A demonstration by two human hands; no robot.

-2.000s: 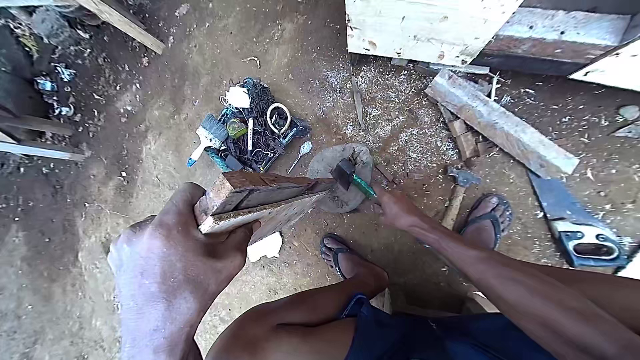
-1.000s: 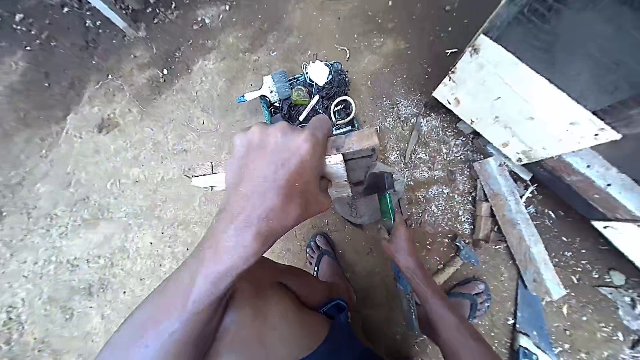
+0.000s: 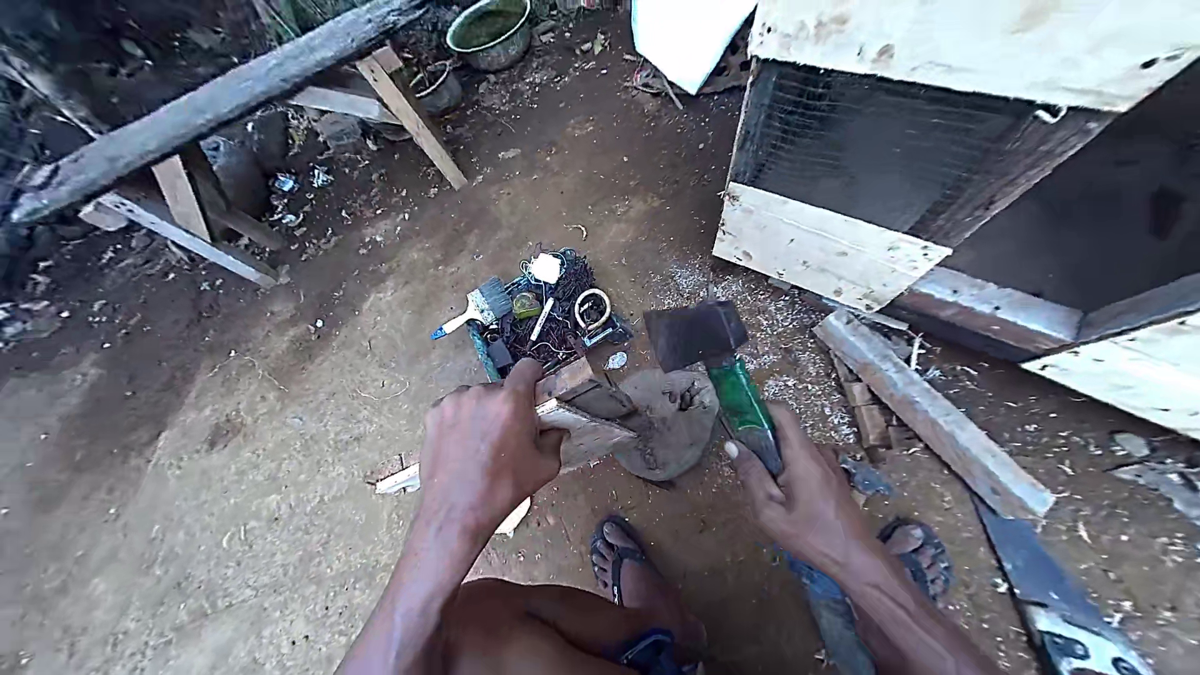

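Note:
My left hand (image 3: 487, 455) grips a short wooden block (image 3: 586, 431) whose far end is over a round, flat-topped chopping stump (image 3: 670, 427). My right hand (image 3: 797, 487) is closed on the green handle of a hatchet (image 3: 696, 335), whose broad dark blade is raised above the stump's far edge, apart from the block. Just beyond the block lies a container of dark nails or wire (image 3: 567, 347) with a roll of tape (image 3: 592, 308) on it. A paintbrush (image 3: 473, 309) with blue-grey bristles rests at its left side.
A wood-and-mesh hutch (image 3: 844, 244) stands at the upper right. Before it lie a long board (image 3: 937, 412), wood offcuts (image 3: 867, 412) and, at the lower right, a handsaw (image 3: 1059, 591). A weathered beam (image 3: 225, 103) on props and a metal basin (image 3: 489, 36) are at the upper left.
The hatchet, against the block one second ago, is now raised clear of it in my right hand. My left hand still holds the block. The view has swung.

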